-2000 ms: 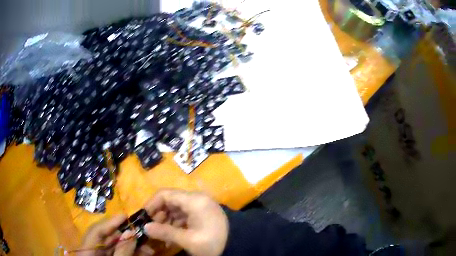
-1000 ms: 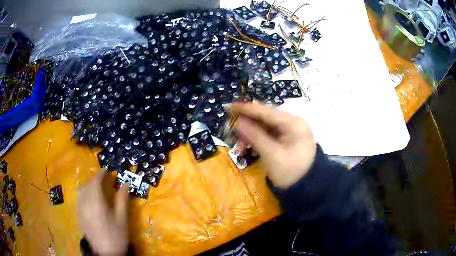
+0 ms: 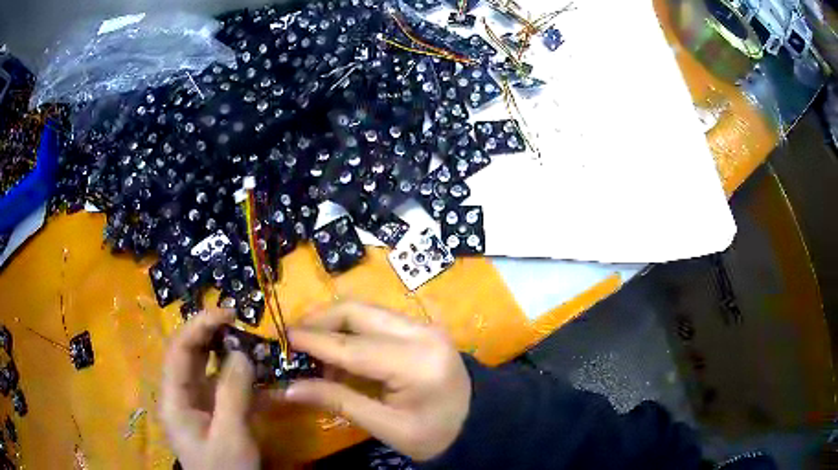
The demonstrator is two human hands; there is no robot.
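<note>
My left hand (image 3: 209, 395) holds a black LED board (image 3: 246, 344) between thumb and fingers at the bottom centre. My right hand (image 3: 386, 372) grips a small wired board (image 3: 292, 363) right beside it; whether the two boards are joined cannot be told. Yellow, red and dark lead wires (image 3: 261, 262) rise from the small board to a white plug (image 3: 244, 189) over the heap. The large heap of black LED boards (image 3: 266, 119) lies just beyond my hands. A pale-side LED board (image 3: 421, 258) lies at its front edge.
A white sheet (image 3: 616, 165) lies right of the heap with wired boards at its top. A clear bag (image 3: 129, 57) is behind left, a blue bin (image 3: 37, 174) left. Small wired boards (image 3: 82, 350) lie at the left. A tape roll (image 3: 735, 27) is top right.
My right hand has come back from the heap's front edge to the bottom centre and now holds a wired board. My left hand has moved right and now holds an LED board.
</note>
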